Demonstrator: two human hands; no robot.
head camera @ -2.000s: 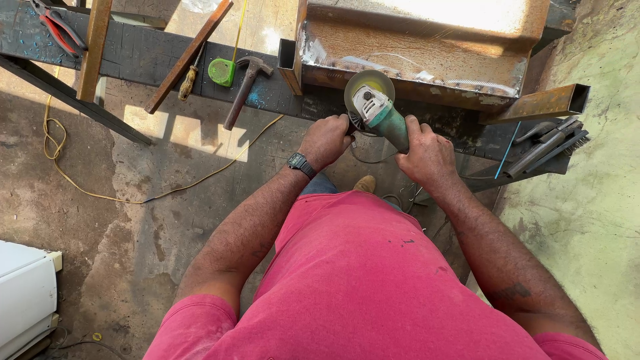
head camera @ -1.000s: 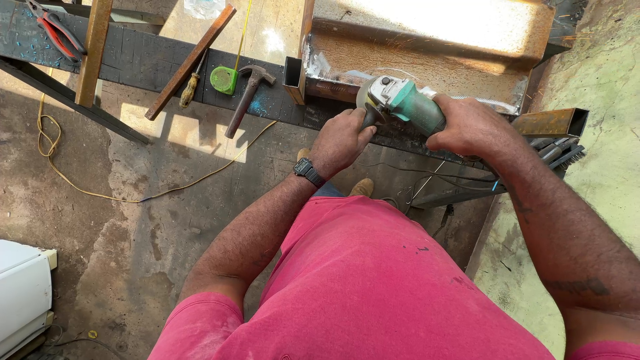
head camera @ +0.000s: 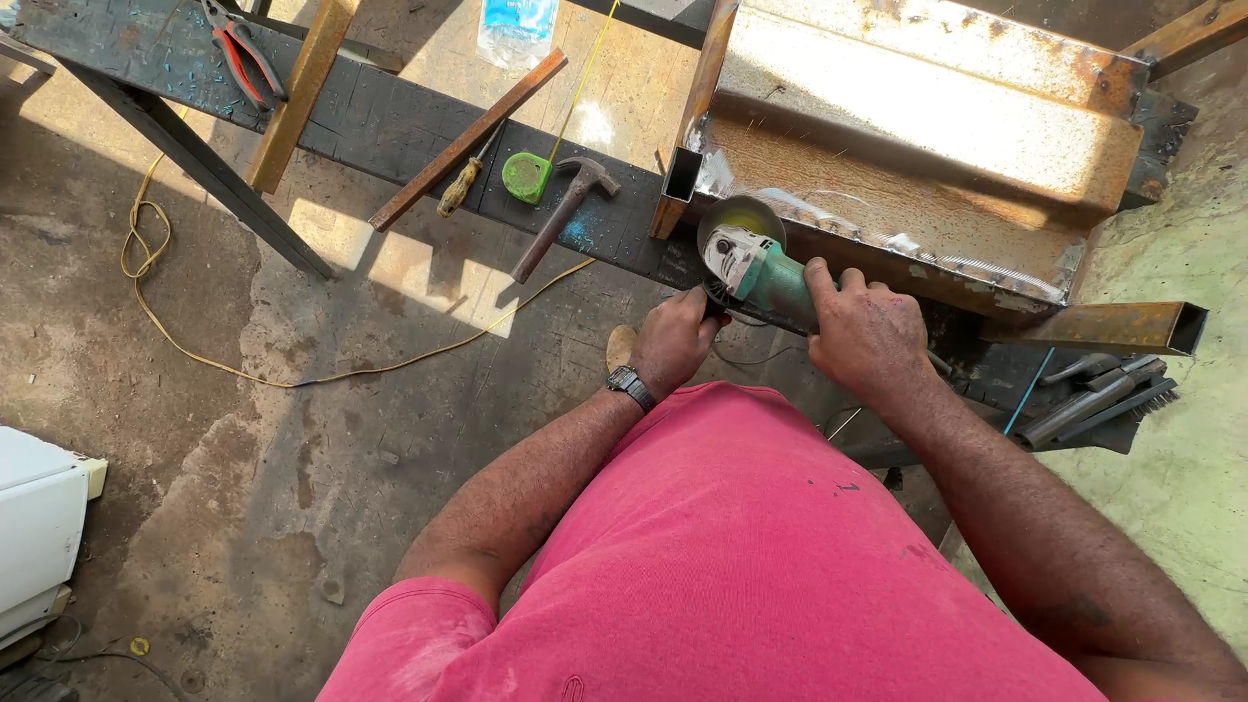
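An angle grinder (head camera: 780, 278) with a teal body is held in both of my hands. My right hand (head camera: 870, 331) wraps around its rear body, while my left hand (head camera: 675, 341), with a watch at the wrist, grips the side handle near the head. The grinder's round disc (head camera: 741, 226) is at the near edge of a rusty bent steel sheet piece (head camera: 926, 185), by its left corner; whether it touches cannot be told. Bright ground marks run along that edge. A square steel tube (head camera: 681, 180) stands beside the corner, its open end up.
On the dark bench (head camera: 375, 117) lie a claw hammer (head camera: 575, 210), a green tape measure (head camera: 526, 176), a screwdriver (head camera: 466, 177), pliers (head camera: 242, 58) and steel bars. Another square tube (head camera: 1121, 328) juts out at right, above a wire brush (head camera: 1121, 409). A yellow cord (head camera: 292, 382) crosses the floor.
The grinder went right along the sheet's edge between the first two frames, and is now back at the left corner. Both hands moved with it.
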